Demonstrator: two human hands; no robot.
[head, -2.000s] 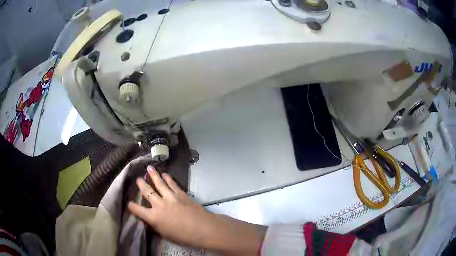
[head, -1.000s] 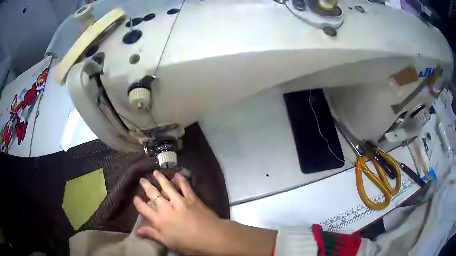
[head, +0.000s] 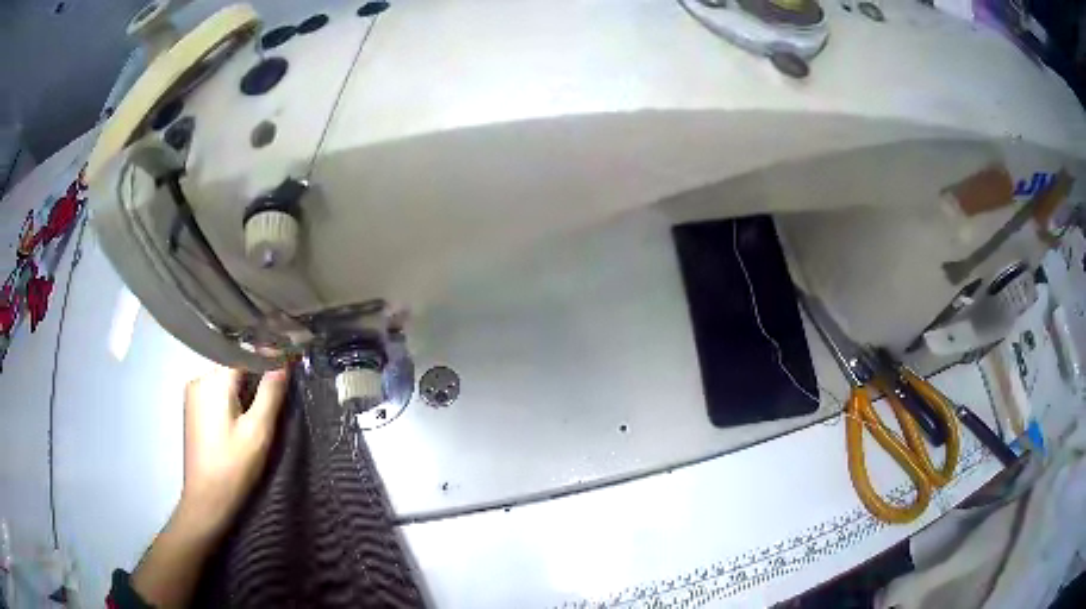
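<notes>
The dark brown ribbed cloth (head: 316, 512) lies in a narrowed, rippled strip from the presser foot area down to the bottom edge. The white sewing machine (head: 512, 155) stands over it. The needle area is partly hidden behind the cream knob (head: 359, 387). My left hand (head: 232, 434) is left of the needle, with the brown cloth gripped between thumb and fingers; its fingertips are partly hidden by the machine head. Loose threads (head: 345, 434) hang by the cloth's right edge. My right hand is out of the picture.
A flat black rectangle, perhaps a phone (head: 748, 327), lies on the machine bed with a thread across it. Orange-handled scissors (head: 887, 476) lie right of it. A ruler is printed along the table's front edge (head: 715, 571). Pale cloth (head: 988, 535) is at lower right.
My right hand has left the picture and my left hand has appeared at the left. The brown cloth has shifted and narrowed, uncovering the bed; the olive and beige pieces are out of sight.
</notes>
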